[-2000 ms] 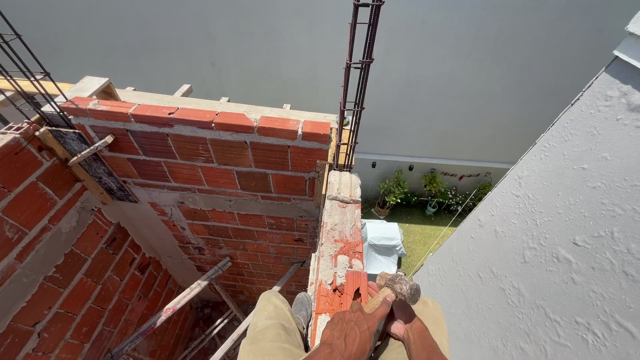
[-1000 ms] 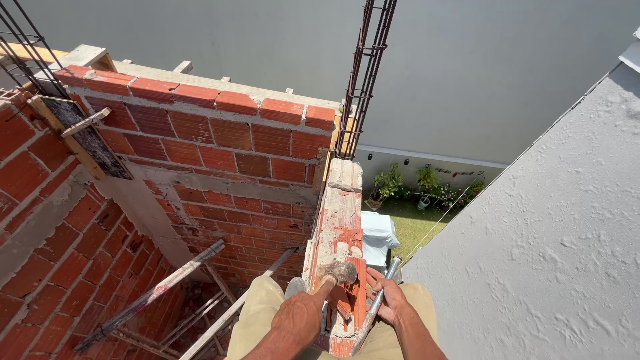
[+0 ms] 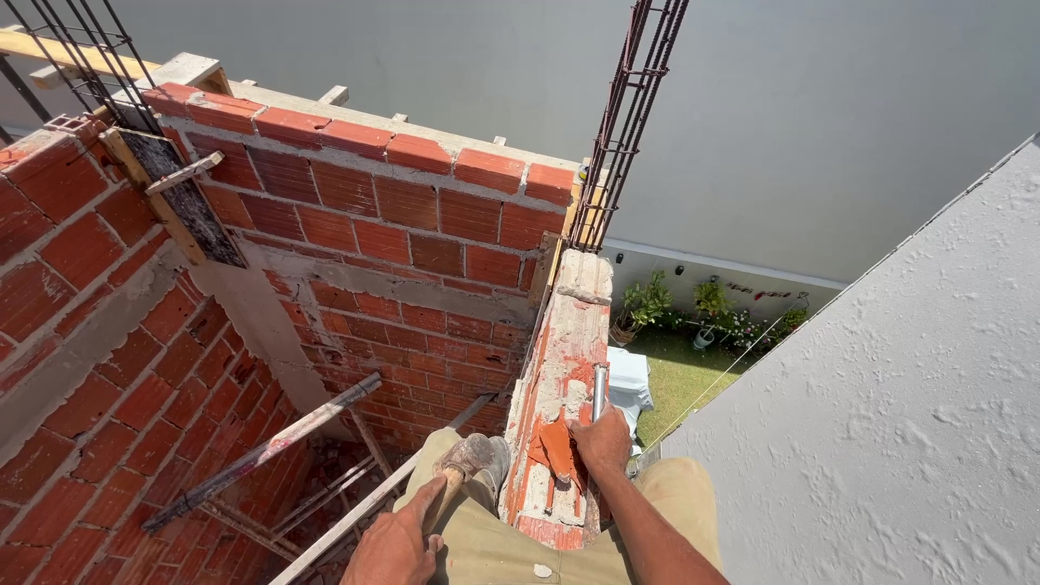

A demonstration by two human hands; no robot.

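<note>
My left hand (image 3: 396, 543) is closed around the wooden handle of a hammer (image 3: 463, 459), whose worn head is over my left thigh, to the left of the wall top. My right hand (image 3: 603, 443) rests at the right edge of the brick wall's top (image 3: 581, 333), closed on a metal rod or chisel (image 3: 600, 390) that points away from me. By its fingertips is a broken piece of orange clay brick (image 3: 559, 448); whether the fingers grip it too, I cannot tell. Rough mortar and broken clay cover the wall top between my legs.
A rebar column (image 3: 630, 122) rises at the wall's far end. Down on the left, wooden props (image 3: 268, 447) cross the deep space beside a hollow-brick wall (image 3: 406, 203). Right of me slopes a white rough-plastered surface (image 3: 894, 390). Far below lie grass and potted plants (image 3: 646, 305).
The hammer has moved left, from over the wall top to over my left thigh. My right hand has shifted onto the wall's edge, and the metal tool now points forward.
</note>
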